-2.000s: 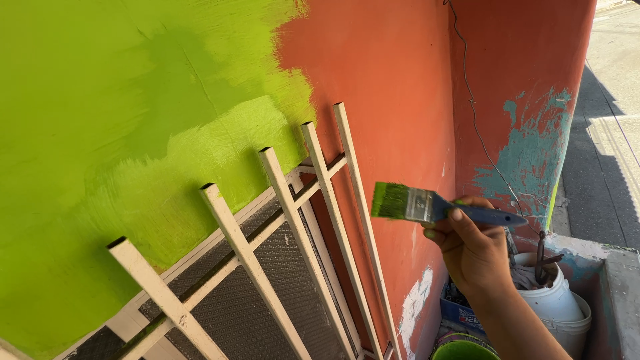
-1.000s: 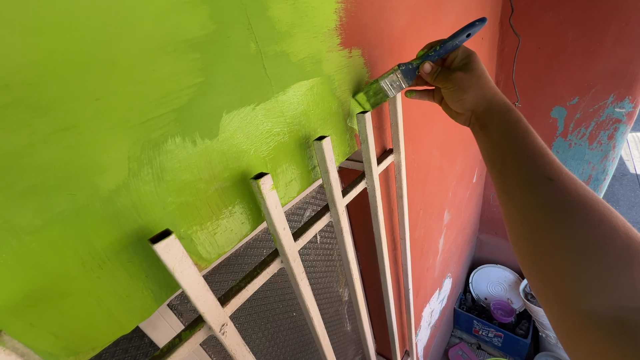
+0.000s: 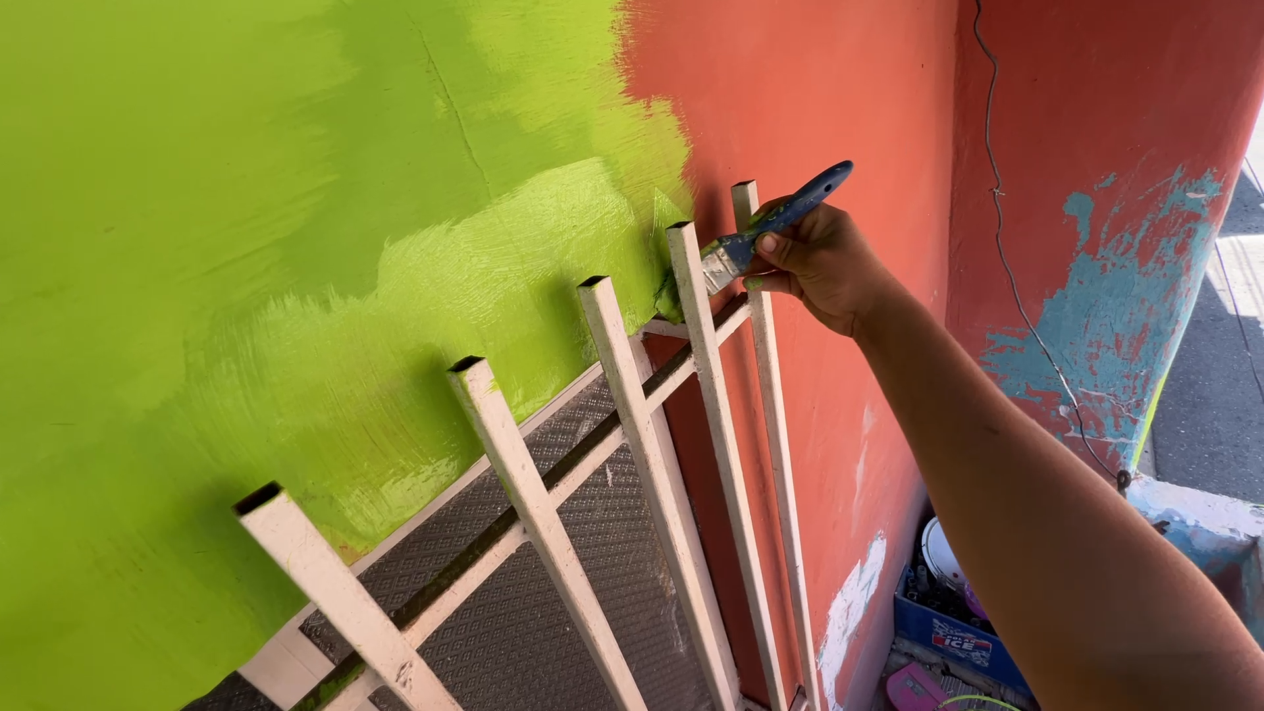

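My right hand [image 3: 815, 262] grips a flat paintbrush [image 3: 731, 252] by its blue handle, just right of the upper ends of a cream metal grille [image 3: 647, 434]. The bristles, wet with green paint, reach behind one upright bar and touch the wall at the lower edge of the green area [image 3: 513, 257]. Bare orange-red wall [image 3: 829, 109] lies to the right of the green paint. Green paint marks a fingertip. My left hand is not in view.
Open-topped square bars stand in front of a window with dark mesh [image 3: 612, 553]. A thin wire [image 3: 1007, 247] hangs down the red wall at right. Below are a blue crate [image 3: 948, 642] with things in it, a pink object [image 3: 913, 686] and a concrete basin [image 3: 1205, 513].
My right hand has brought the brush from in front of the orange-red wall to the green edge, then lower, with the bristles now behind a bar.
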